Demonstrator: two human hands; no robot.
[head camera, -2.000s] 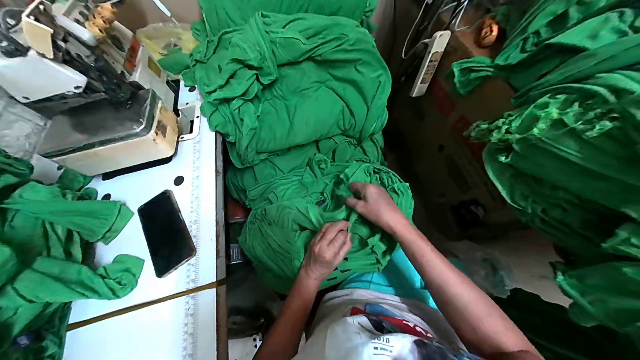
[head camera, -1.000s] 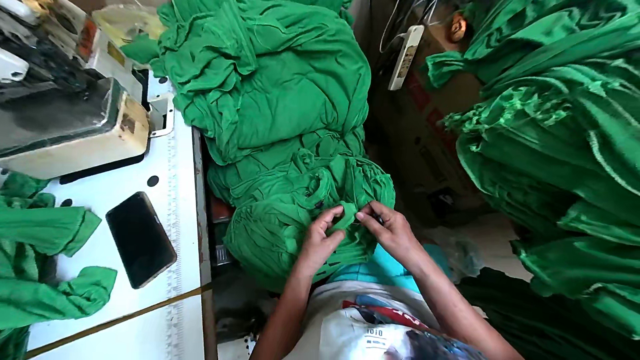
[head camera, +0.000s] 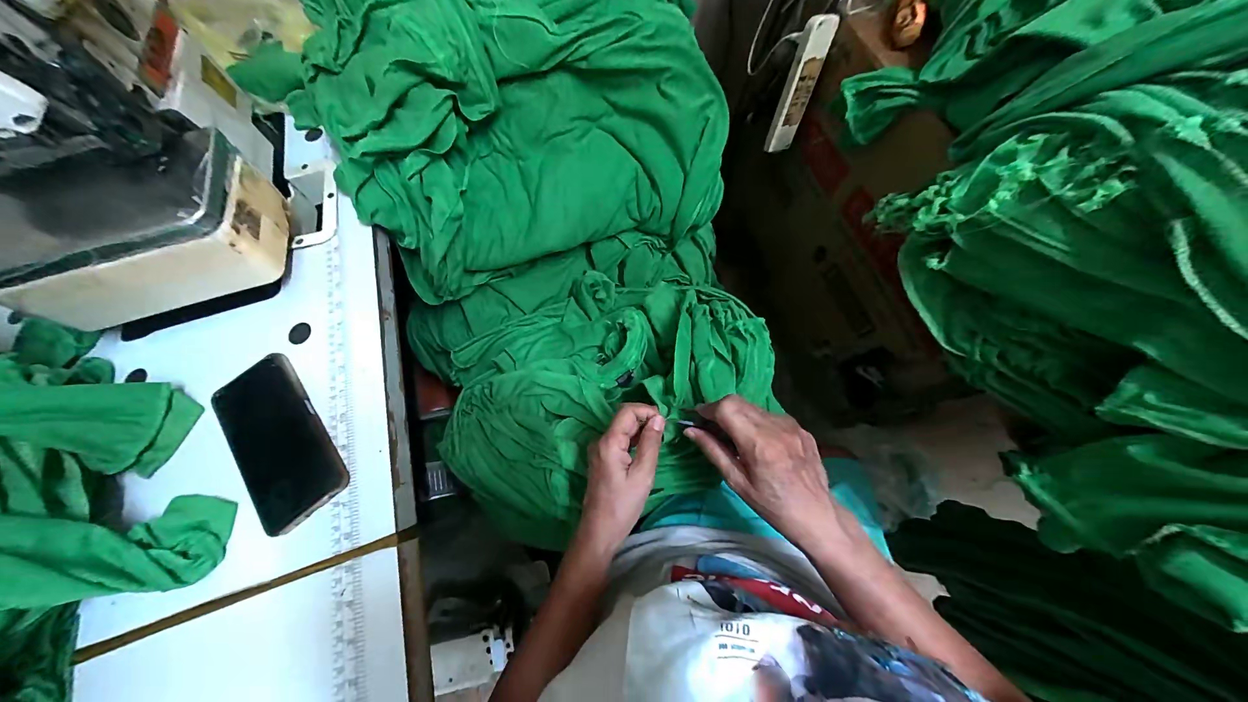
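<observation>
A heap of green knit fabric (head camera: 546, 439) lies over my lap, joined to a larger green pile (head camera: 585, 146) behind it. My left hand (head camera: 624, 453) pinches a bit of the green fabric between thumb and fingertips. Just to its right, my right hand (head camera: 765, 448) holds a small dark tool (head camera: 694, 425), with its tip pointing at the pinched fabric; most of it is hidden in the fingers, and its kind cannot be told.
On the white table (head camera: 253, 341) at left are a smartphone (head camera: 280, 444), a sewing machine (head camera: 146, 224) and green cloth (head camera: 88, 478). More green fabric (head camera: 1072, 263) hangs at right. A power strip (head camera: 803, 83) and a cardboard box (head camera: 858, 224) are behind.
The dark tool now shows in my right hand, beside the left fingertips. My right hand has come down from higher on the fabric, where it was two seconds ago.
</observation>
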